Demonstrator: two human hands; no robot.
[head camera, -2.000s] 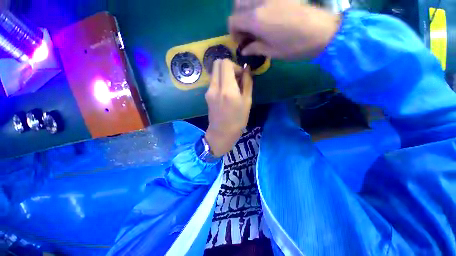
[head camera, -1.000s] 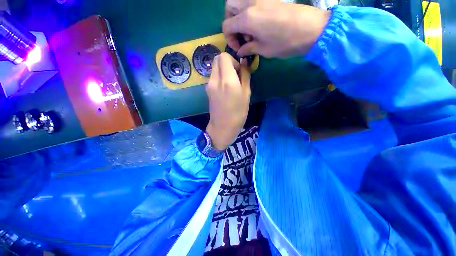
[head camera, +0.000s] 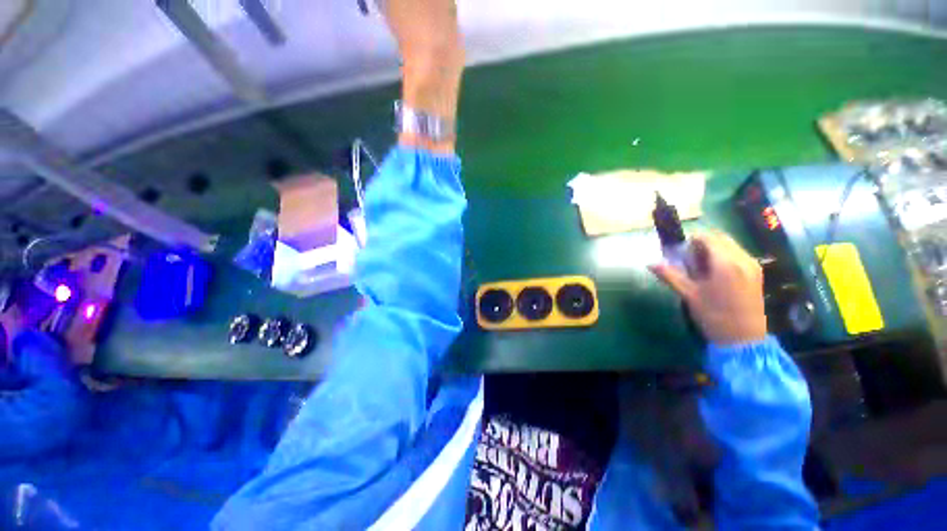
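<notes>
The yellow fixture (head camera: 486, 320) lies on the green bench in front of me, with a round black unit (head camera: 535, 303) in each of its three pockets. My right hand (head camera: 727, 288) is closed around the electric screwdriver (head camera: 667, 224), right of the fixture. Its dark tip points up toward the tan screw pad with white paper (head camera: 623, 202). My left hand (head camera: 421, 26) is raised at the top edge and cut off; its fingers are out of the picture, so I cannot tell whether it holds anything.
The power supply (head camera: 820, 249) stands right, beside clear trays of parts (head camera: 914, 171). Left of my left sleeve are a white open carton (head camera: 312, 264), three set-aside units (head camera: 274, 332) and a blue bin (head camera: 171, 285). Another person's blue sleeve (head camera: 39, 379) shows far left.
Both hands have left the fixture. My left arm now reaches up and away; my right hand has moved right and taken hold of the screwdriver. The view has tilted up and shows more bench.
</notes>
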